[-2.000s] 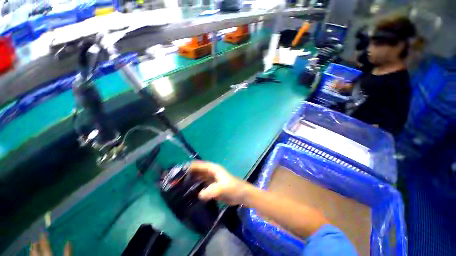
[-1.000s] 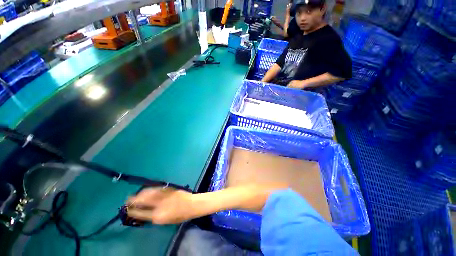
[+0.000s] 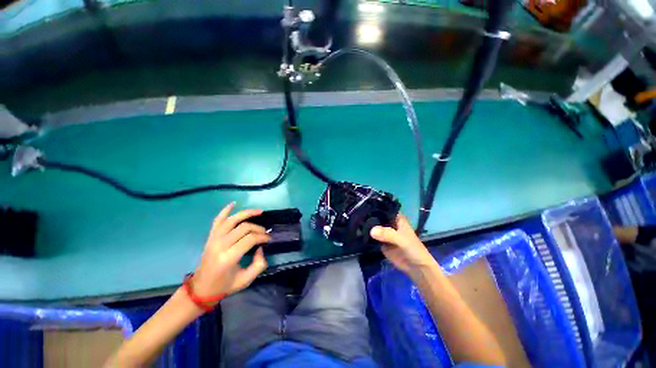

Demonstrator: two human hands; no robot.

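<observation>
A black power adapter unit (image 3: 356,214) is held over the bench's front edge, its open side up with wires showing. My right hand (image 3: 403,243) grips its right side, thumb on top. A black power cord (image 3: 208,188) runs from the unit up to a tie and then left, ending in a clear-wrapped end (image 3: 29,161). A black rectangular housing cover (image 3: 286,231) is at my left hand (image 3: 236,250), whose fingers rest on its left part with the thumb at its lower edge.
The screwdriver nose (image 3: 308,70) hangs behind the unit. A clear feed tube (image 3: 408,108) and a thick black hose (image 3: 464,115) slant down at right. Blue film-lined crates stand at right (image 3: 536,280) and lower left (image 3: 65,313). Another black part (image 3: 18,231) lies at far left.
The view has swung left to the bench in front. My right hand now holds the open unit up. My left hand has come in at the cover.
</observation>
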